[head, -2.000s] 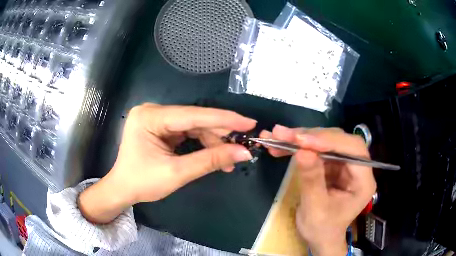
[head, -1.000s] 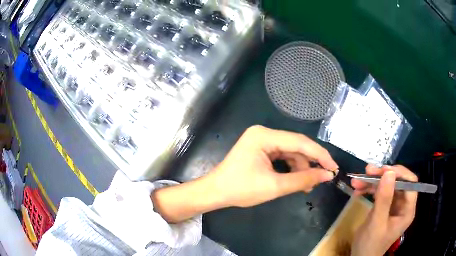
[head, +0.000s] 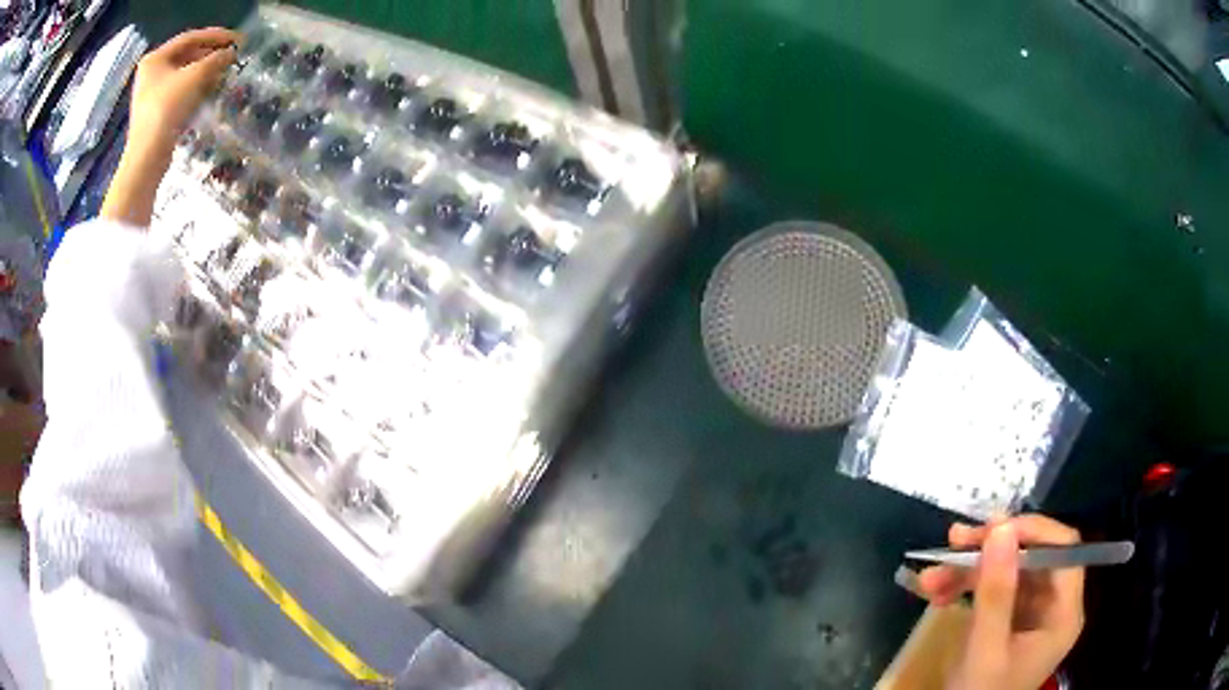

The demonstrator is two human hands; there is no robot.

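Observation:
My left hand (head: 175, 88) is at the far left corner of the clear blister tray (head: 593, 353), its fingertips bent down at a corner pocket. A small dark bit shows at its fingertips; I cannot tell if it is held. The tray has rows of pockets with black camera modules (head: 573, 175). My right hand (head: 1004, 607) is at the lower right and holds slim metal tweezers (head: 1065, 554), their tips pointing left. The tweezers touch nothing that I can see.
A round perforated grey disc (head: 805, 324) lies right of the tray. A zip bag with a white sheet (head: 964, 421) lies beside it, just beyond my right hand. A tan board (head: 927, 650) is under my right hand. Dark specks (head: 828, 632) lie on the green mat. A red button (head: 1159, 475) is at right.
My left hand has moved from in front of me, where it held a small dark module near the tweezers, to the tray's far left corner. My right hand still holds the tweezers. The view has shifted left.

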